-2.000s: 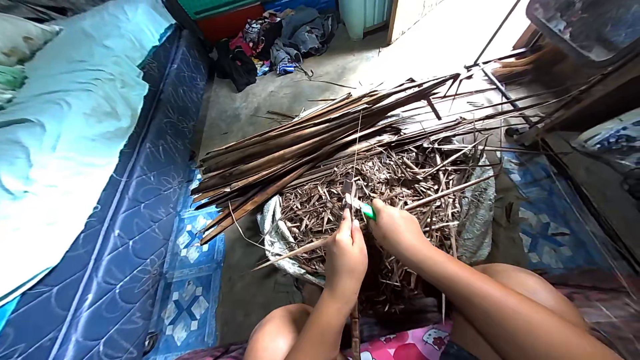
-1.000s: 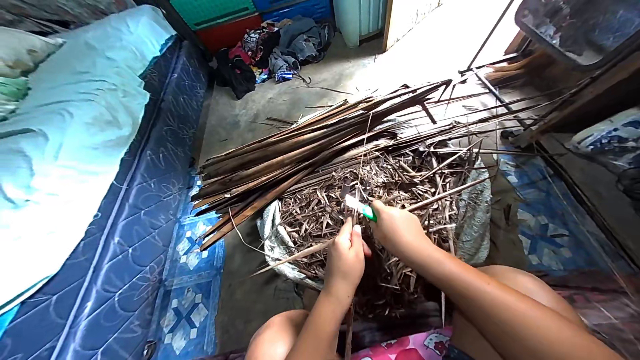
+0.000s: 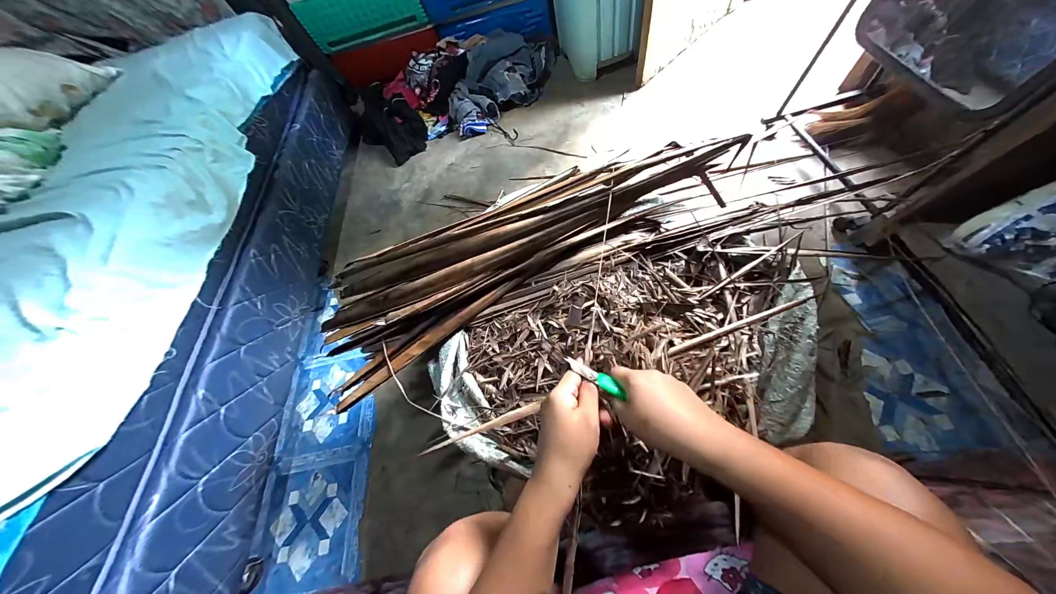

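My right hand (image 3: pixel 660 410) grips a knife by its green handle (image 3: pixel 611 385), the short blade (image 3: pixel 581 369) pointing up and left. Against the blade, my left hand (image 3: pixel 569 421) pinches a thin leaf strip (image 3: pixel 600 272), which stretches upward and also hangs below the fist. Both hands are close together over a woven sack (image 3: pixel 792 363) with its mouth spread wide, full of chopped dry leaf pieces (image 3: pixel 528 355). Behind and across the sack's far edge lies a bundle of long dry brown leaves (image 3: pixel 462 256).
A bed with a blue mattress (image 3: pixel 223 346) runs along the left. Clothes (image 3: pixel 495 78) are heaped on the floor near coloured drawers (image 3: pixel 363 37). A plastic bin (image 3: pixel 965 58) stands at the upper right, and long thin leaf strips extend toward it. My knees flank the sack's near side.
Both hands stay close together over the sack, with the knife still in my right hand. The leaf bundle lies as before.
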